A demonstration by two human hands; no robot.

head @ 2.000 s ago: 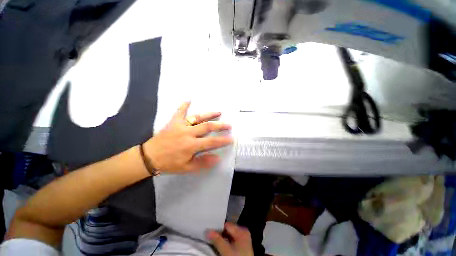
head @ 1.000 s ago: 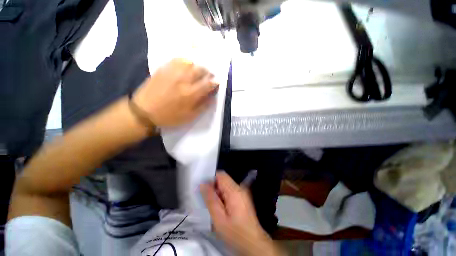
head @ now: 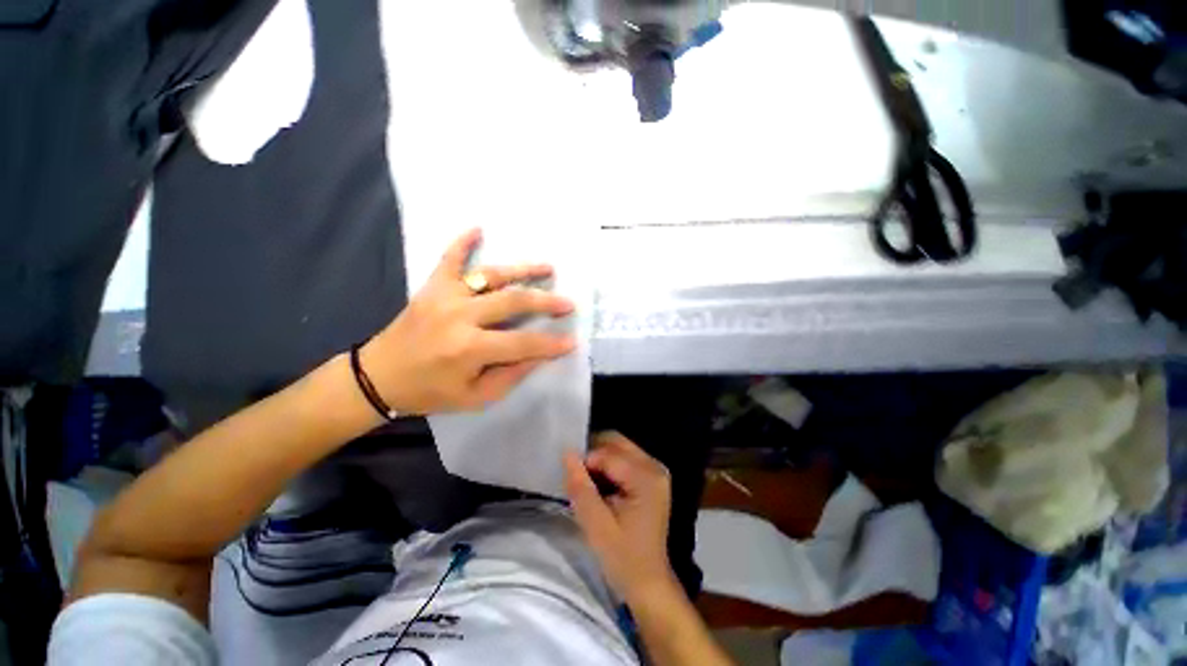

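Observation:
The white facing piece (head: 508, 442) lies over the dark grey jacket panel (head: 286, 260), running from under the machine head past the table's front edge. My left hand (head: 469, 338) lies flat on the facing with fingers spread, a ring on one finger. My right hand (head: 622, 501) pinches the facing's lower right edge between thumb and fingers, below the table edge. The sewing machine head (head: 612, 26) is at the top, partly cut off. The needle area is too bright to make out.
Black-handled shears (head: 922, 195) lie right of the machine head. Black scraps (head: 1132, 254) lie at the table's right end. The table's front edge (head: 833, 332) is grey. Below are a cream cloth bundle (head: 1054, 455), a blue crate (head: 989, 599) and white offcuts (head: 820, 559).
My left hand has opened out flat on the facing and moved lower. The facing, folded and lifted a second ago, lies flatter. My right hand still holds its edge, slightly higher.

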